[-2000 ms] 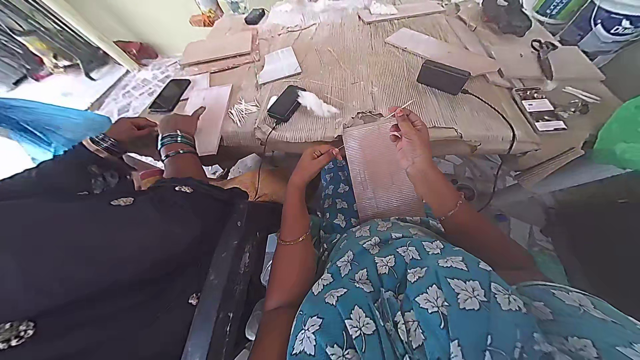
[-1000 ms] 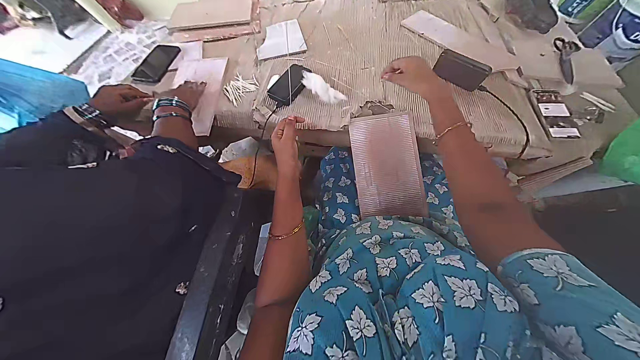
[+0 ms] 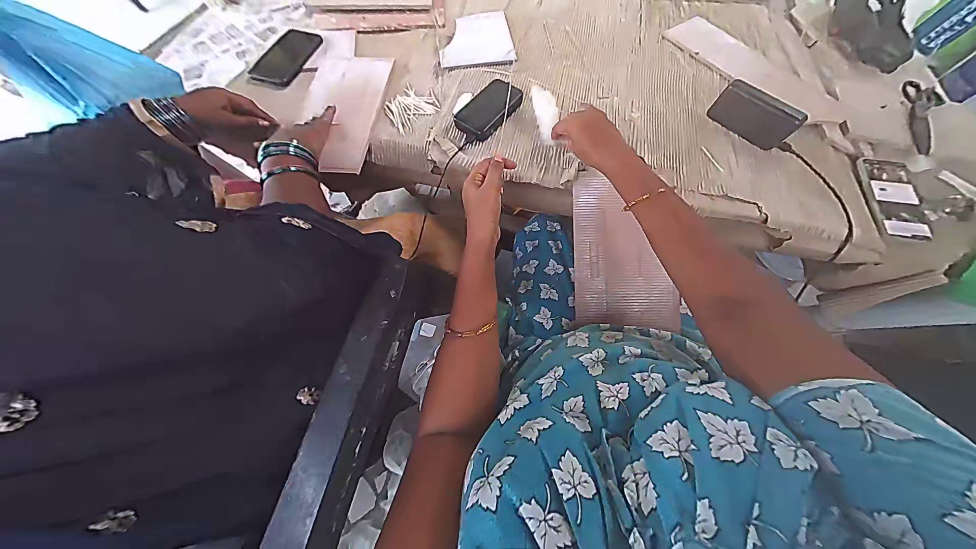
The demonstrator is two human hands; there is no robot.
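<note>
My right hand [image 3: 591,139] is over the table, its fingertips closed on the lower end of a tuft of white cotton wool [image 3: 544,113]. To its left, my left hand [image 3: 484,198] is raised near the table's front edge with thumb and finger pinched together. A thin stick [image 3: 508,99] shows just above those fingertips; whether they hold it I cannot tell. A pinkish ribbed board [image 3: 621,267] rests on my lap against the table edge, partly behind my right forearm. Several thin white sticks [image 3: 412,109] lie in a loose pile left of a black corded device [image 3: 489,109].
A co-worker's hands [image 3: 297,141] are at the left beside a pale board [image 3: 354,114] and a smartphone [image 3: 286,57]. A folded white paper [image 3: 479,40] lies farther back. Right of my hand are a dark box with a cord [image 3: 756,114], scissors [image 3: 921,114] and a long board [image 3: 724,53].
My hands were close together over the ribbed board, the right with a thin stick, then moved apart. My right hand has since come left to the cotton wool.
</note>
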